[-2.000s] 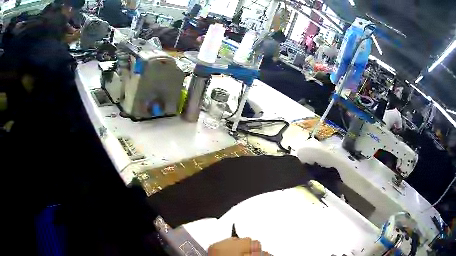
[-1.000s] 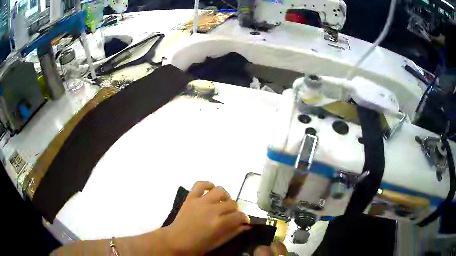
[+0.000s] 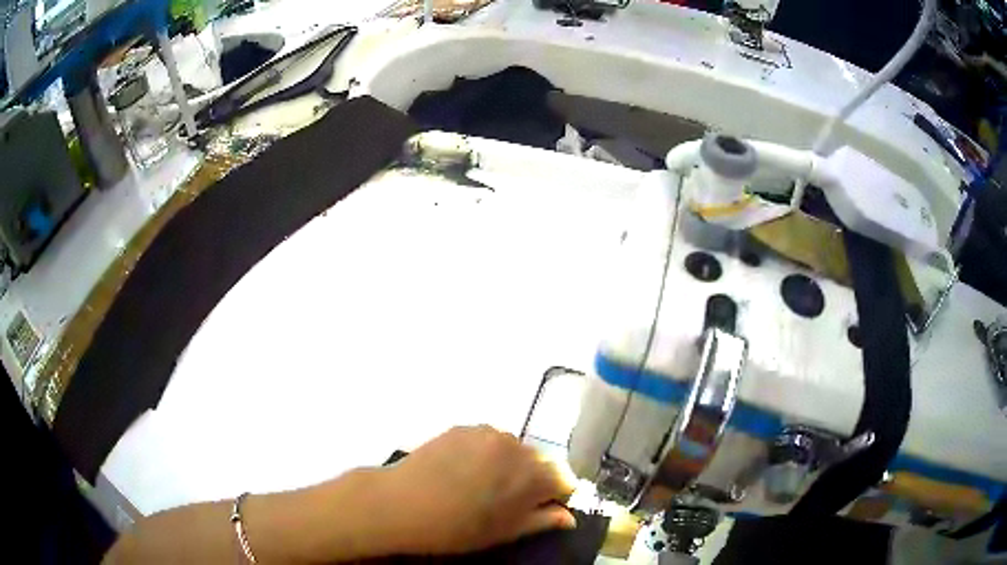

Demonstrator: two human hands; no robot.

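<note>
My left hand (image 3: pixel 475 491), bare with a bracelet at the wrist, is at the bottom centre, its bent fingers on a dark cut panel (image 3: pixel 558 543) beside the presser foot. The hand hides much of the panel; a dark corner shows behind it. The needle area is bright and partly hidden by the lockstitch machine head (image 3: pixel 762 320). My right hand is not in view.
A long dark panel (image 3: pixel 232 248) curves over brown edging at left. Crumpled dark cloth (image 3: pixel 491 105) lies in the trough behind the table. A black band (image 3: pixel 883 342) wraps the machine arm. A dark piece (image 3: pixel 812 541) lies at lower right.
The camera has swung right and down from the neighbouring machines onto this one. Since the middle frame, my left hand is slightly nearer the needle, and the right fingertips have left view.
</note>
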